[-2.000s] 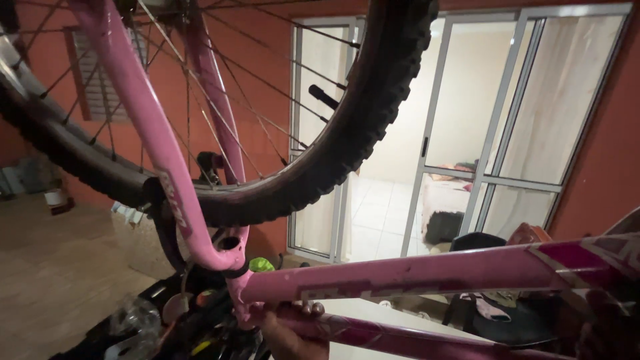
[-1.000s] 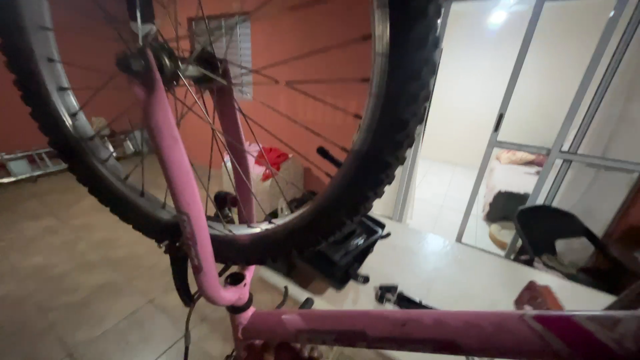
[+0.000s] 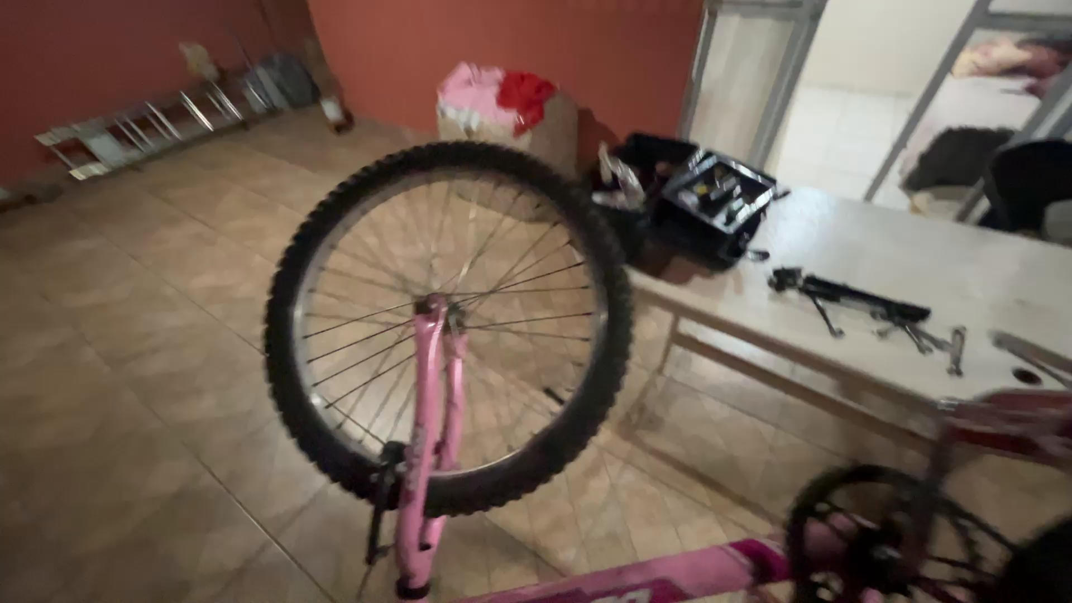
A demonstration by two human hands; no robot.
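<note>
Neither my left hand nor my right hand shows in the head view, so what they hold or touch is hidden. A bicycle wheel with a knobbly black tyre fills the middle, mounted in a pink bicycle fork that rises from below, with the hub at its upper end. A black rim brake arm hangs beside the fork's left leg. The pink frame tube runs along the bottom edge to the right, toward a dark chainring and crank. Part of the picture is blurred.
A pale table at the right bears a black toolbox, dark metal parts and a small wrench-like tool. Behind are a box with pink and red cloth, an aluminium ladder by the wall and a dark chair.
The view has swung far down and to the left, now showing the whole wheel. A hand held the pink frame near the fork in the oldest frame; no hand shows now.
</note>
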